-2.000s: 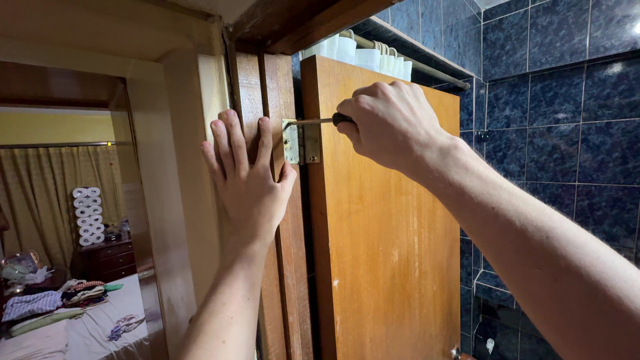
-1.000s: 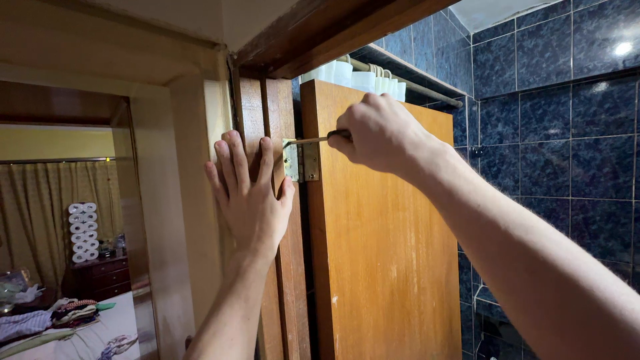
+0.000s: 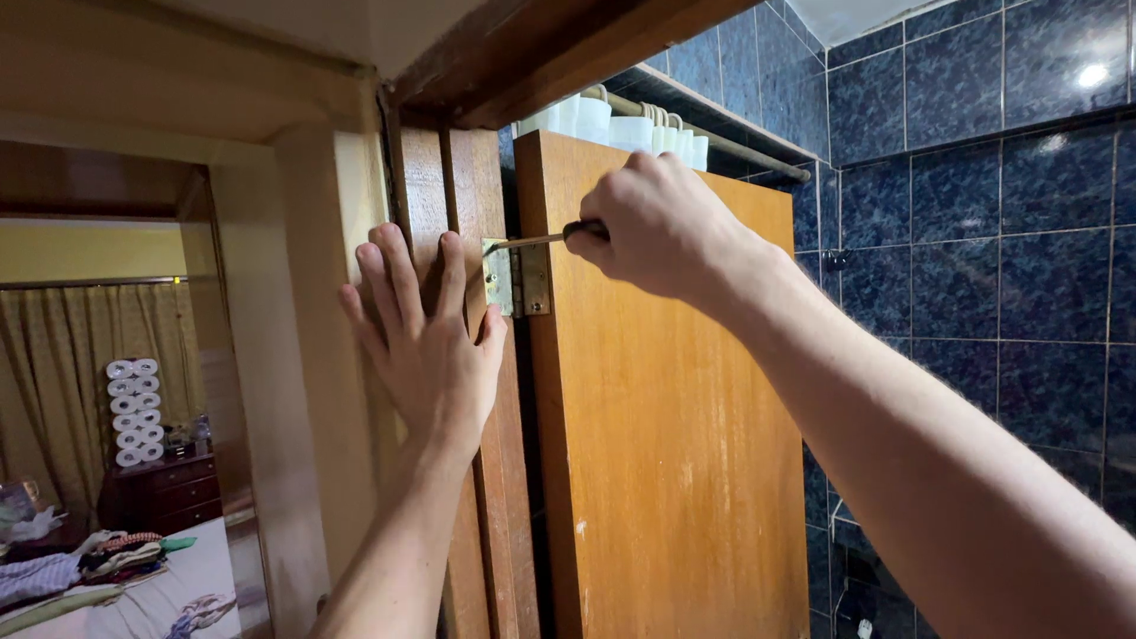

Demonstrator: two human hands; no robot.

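Observation:
My right hand (image 3: 657,226) is closed around the dark handle of a screwdriver (image 3: 537,240). The shaft runs left, and its tip meets the upper part of a metal butt hinge (image 3: 499,282), at or near the top screw. One hinge leaf lies on the wooden door frame (image 3: 519,550), the other on the edge of the wooden door (image 3: 674,399), which stands open. Lower on the frame-side leaf a screw head shows. Spread flat against the frame, just left of the hinge, is my left hand (image 3: 426,337), its thumb close to the leaf's lower end; it holds nothing.
Behind the door, a shower curtain (image 3: 630,131) hangs from a rod (image 3: 737,155) by blue tiled walls (image 3: 958,275). Above is the frame's wooden head (image 3: 550,53). At left, through another opening, are a bed with clothes (image 3: 115,568), a dresser (image 3: 182,484) and stacked paper rolls (image 3: 135,413).
The screwdriver stays at the hinge's upper part while my right hand's grip and wrist have turned somewhat. My left hand remains on the frame. The view has shifted slightly.

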